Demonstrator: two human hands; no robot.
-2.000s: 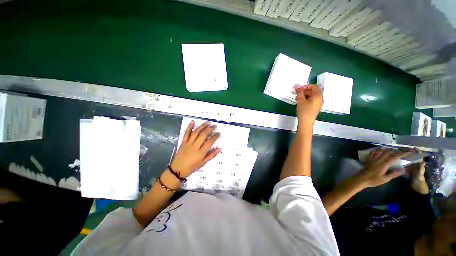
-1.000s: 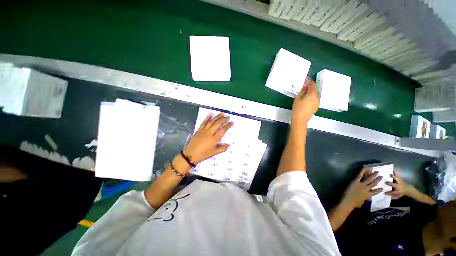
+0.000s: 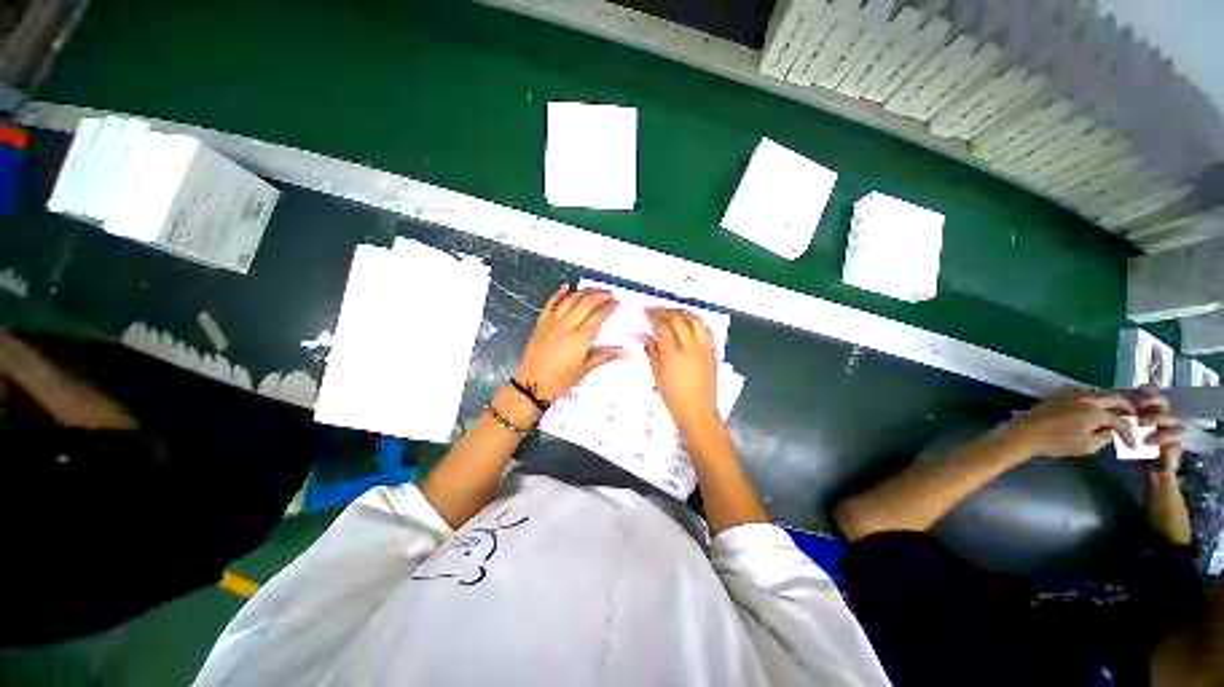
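Observation:
The label sheet (image 3: pixel 624 427), white with rows of small black print, lies on the dark worktop in front of me. My left hand (image 3: pixel 569 345) rests on its upper left part, fingers spread. My right hand (image 3: pixel 682 358) is on its upper right part, fingertips on the blank area; whether it pinches a label cannot be told. Three white product boxes lie on the green belt beyond the metal edge: one at left (image 3: pixel 592 156), a tilted one in the middle (image 3: pixel 780 199) and one at right (image 3: pixel 894 247). No hand touches them.
A stack of blank white sheets (image 3: pixel 404 341) lies left of the label sheet. Grouped white boxes (image 3: pixel 201 201) stand at far left. A neighbour's hands (image 3: pixel 1114 424) hold a small white thing at right. A long row of grey-white boxes (image 3: pixel 926 74) stands behind the belt.
My right hand has moved from the belt boxes back to the label sheet. My left hand has stayed on the sheet. The neighbour's hands at right have moved up and right with a white thing.

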